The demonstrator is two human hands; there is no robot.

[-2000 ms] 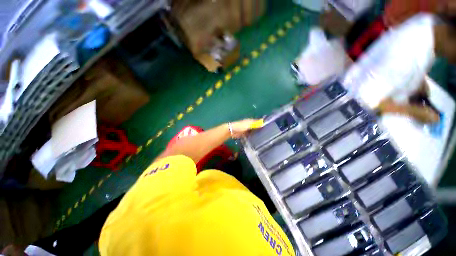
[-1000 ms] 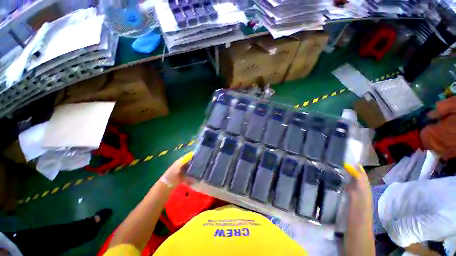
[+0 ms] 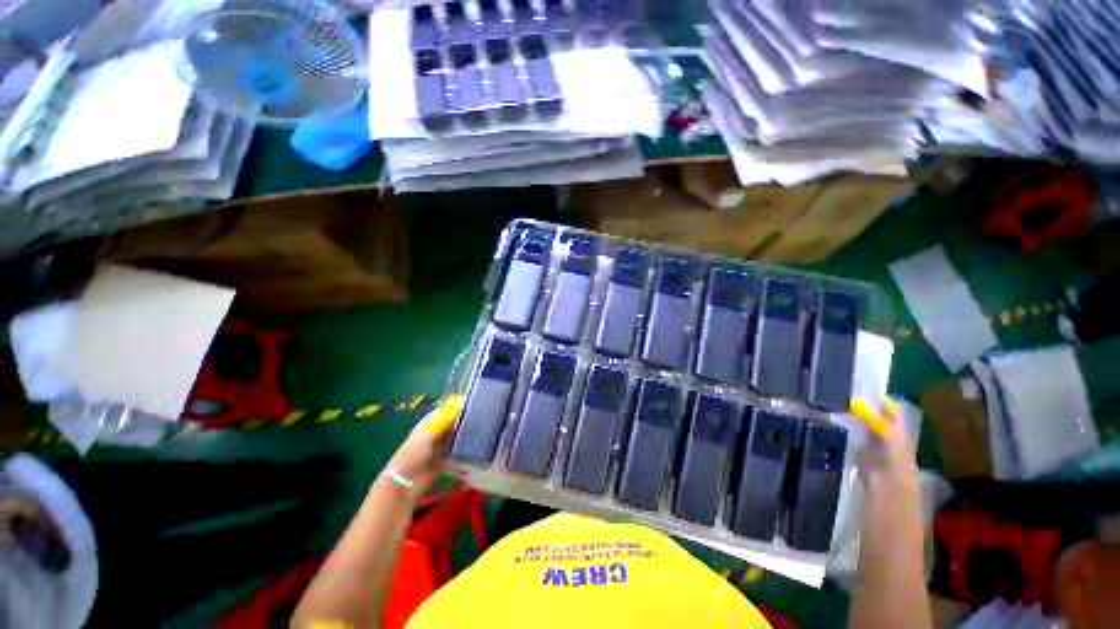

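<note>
A clear unit blister tray [image 3: 651,369] holds two rows of long dark device housings [image 3: 658,442], grey faces up with darker ends toward the far side. It is held in the air in front of my yellow shirt, slightly tilted. My left hand [image 3: 424,449] grips its left end, with a yellow finger cot at the edge. My right hand [image 3: 882,445] grips its right end, also with yellow at the fingertips. A white sheet [image 3: 870,369] shows under the tray's right side. The fingers beneath the tray are hidden.
A bench across the top holds a second tray of housings [image 3: 485,80] on stacked white sheets [image 3: 516,162], more stacks [image 3: 811,92] and a fan [image 3: 273,68]. Cartons [image 3: 307,252] stand below it. Red stools [image 3: 240,375] and a pale board [image 3: 150,332] are at left. Another person's head shows lower left.
My body has turned from the neighbouring bench toward the far bench, and both hands now hold the tray. Since the last earlier frame, the far bench appears closer.
</note>
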